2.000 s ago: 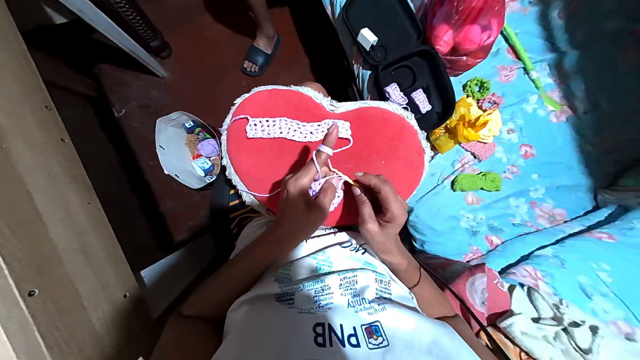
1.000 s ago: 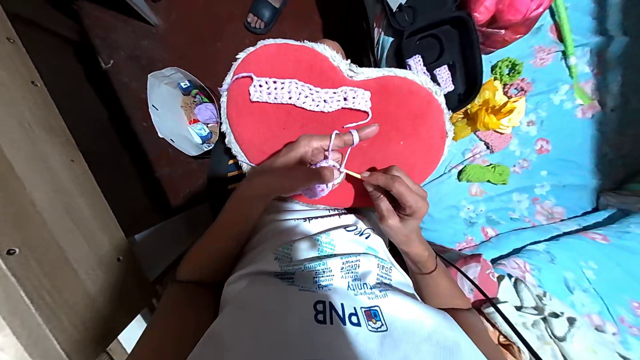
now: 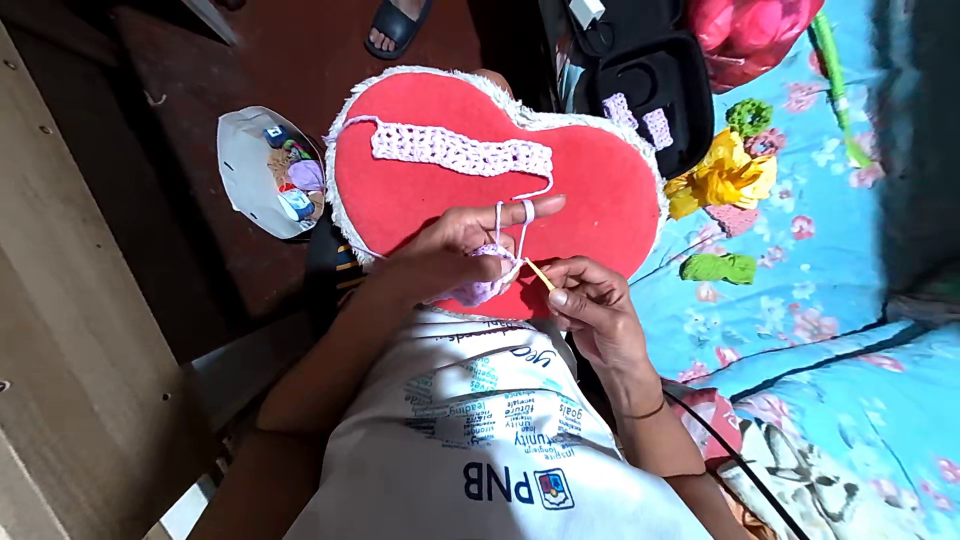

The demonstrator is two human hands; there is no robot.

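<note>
My left hand [image 3: 469,244] pinches a small lilac crochet piece [image 3: 484,281] between thumb and fingers, its forefinger stretched out with lilac yarn [image 3: 528,217] looped over it. In my right hand [image 3: 596,304] is a yellow crochet hook [image 3: 540,274], its tip at the edge of the piece. Both hands are over a red heart-shaped cushion [image 3: 600,195] with a white fluffy rim, which lies on my lap. A finished-looking lilac crochet strip [image 3: 457,150] lies flat across the cushion, a yarn tail at each end.
A white container [image 3: 244,172] with yarn and small items stands left. At right, an open black case [image 3: 686,97] holds lilac crochet pieces. A yellow plastic bag [image 3: 724,176], green crochet piece [image 3: 718,268] and red bag [image 3: 750,37] lie on floral cloth. Someone's sandalled foot [image 3: 394,26] is beyond the cushion.
The right hand with the hook has drawn slightly away from the left hand since the earliest frame. The left forefinger now points more to the right. The view has shifted and tilted.
</note>
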